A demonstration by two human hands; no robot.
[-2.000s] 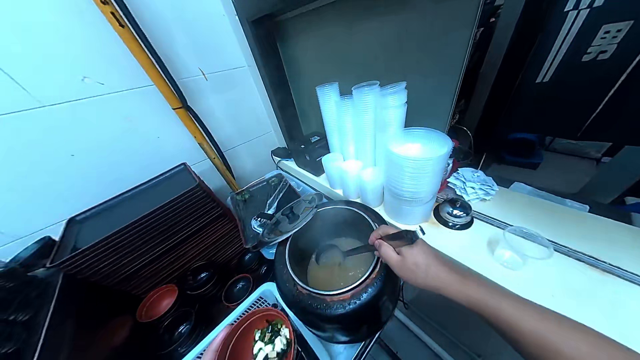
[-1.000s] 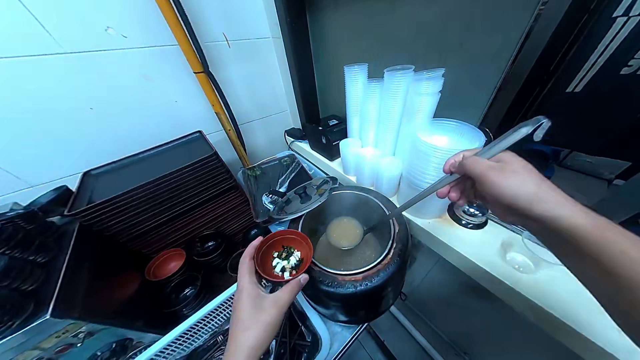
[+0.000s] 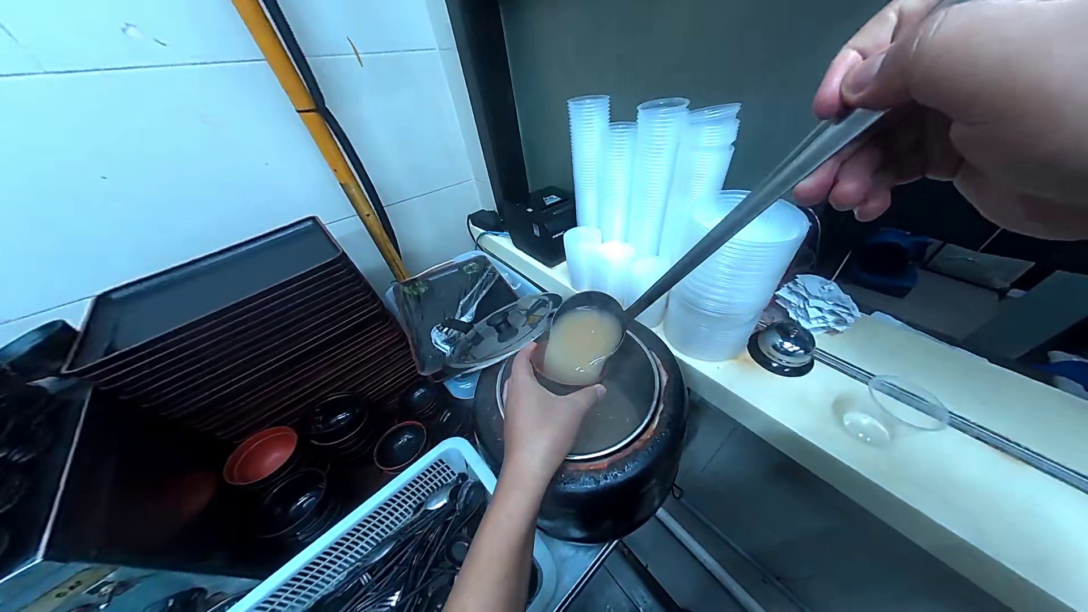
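High at the right, my right hand (image 3: 926, 119) grips the handle of a metal ladle (image 3: 731, 225). Its bowl, tilted and full of cloudy, pale brown soup (image 3: 585, 340), is over the small bowl that my left hand (image 3: 548, 408) holds. That small bowl is mostly hidden by the ladle and my fingers; what it contains cannot be seen. Both are above the mouth of a dark round soup pot (image 3: 612, 501) with a metal rim. A metal lid (image 3: 506, 330) leans behind the pot, beside a tray (image 3: 442, 297) with a clear cover.
Stacked dark trays (image 3: 229, 297), a red bowl (image 3: 261, 455) and black bowls (image 3: 337, 416) are at the left. A white basket (image 3: 340, 518) of cutlery is in front. Plastic cup stacks (image 3: 659, 170), plastic tubs (image 3: 722, 280), a call bell (image 3: 784, 344) and a clear lid (image 3: 908, 401) stand on the ledge.
The ladle has gone from inside the pot up to the small bowl. My right hand has risen. My left hand has brought the red bowl, with white cubes and greens earlier, over the pot.
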